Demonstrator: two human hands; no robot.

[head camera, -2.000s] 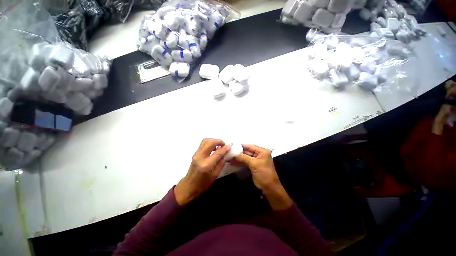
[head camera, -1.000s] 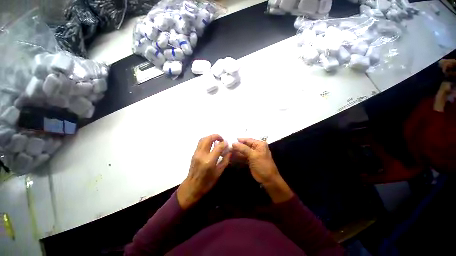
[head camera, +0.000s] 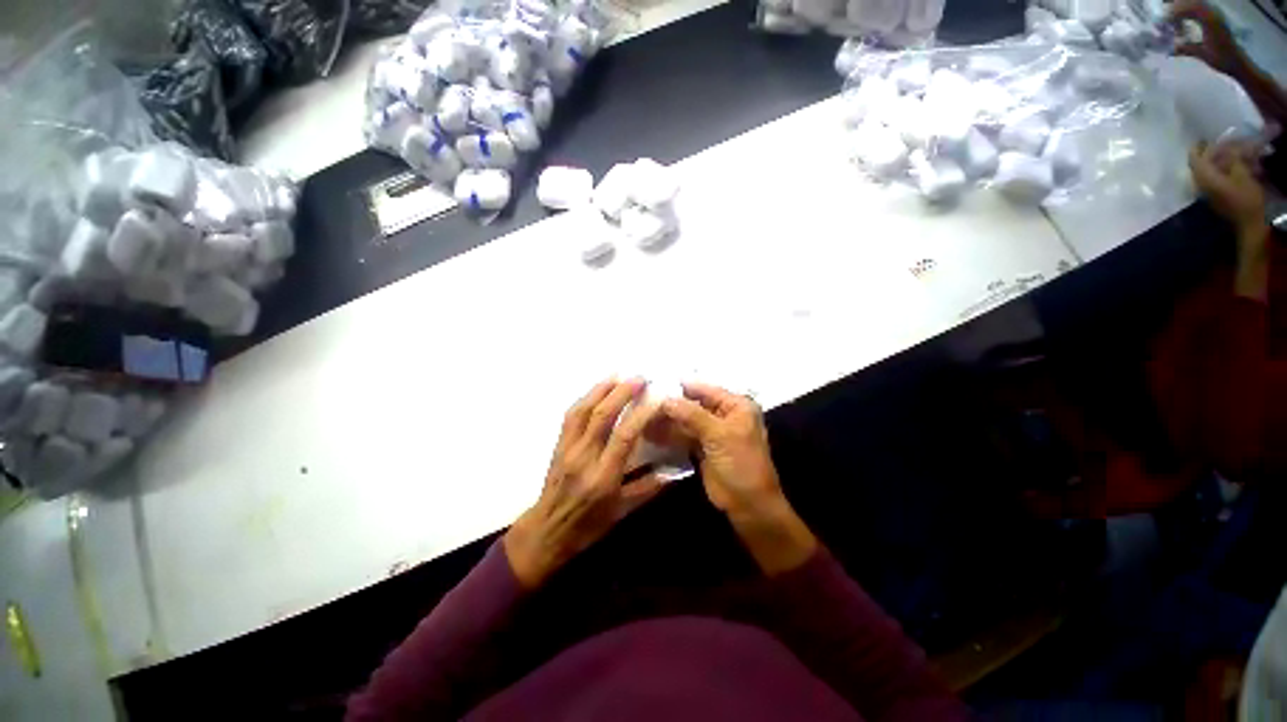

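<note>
My left hand and my right hand meet over the bench's front edge. Both hold one small white case between their fingers. The fingers cover most of the case, and its lower end shows between the hands. Several loose white cases lie in a small cluster on the bench ahead, beside the black strip. Any small part in the fingertips is too small to tell.
A white bench has a black strip behind. A bag of white cases with a phone is left. A blue-marked bag is rear centre. An open bag is right, near another person's hands.
The case has turned in my hands and its lower end now shows below my fingers. The other person's hands have reached over the bench at the right. The view has shifted slightly.
</note>
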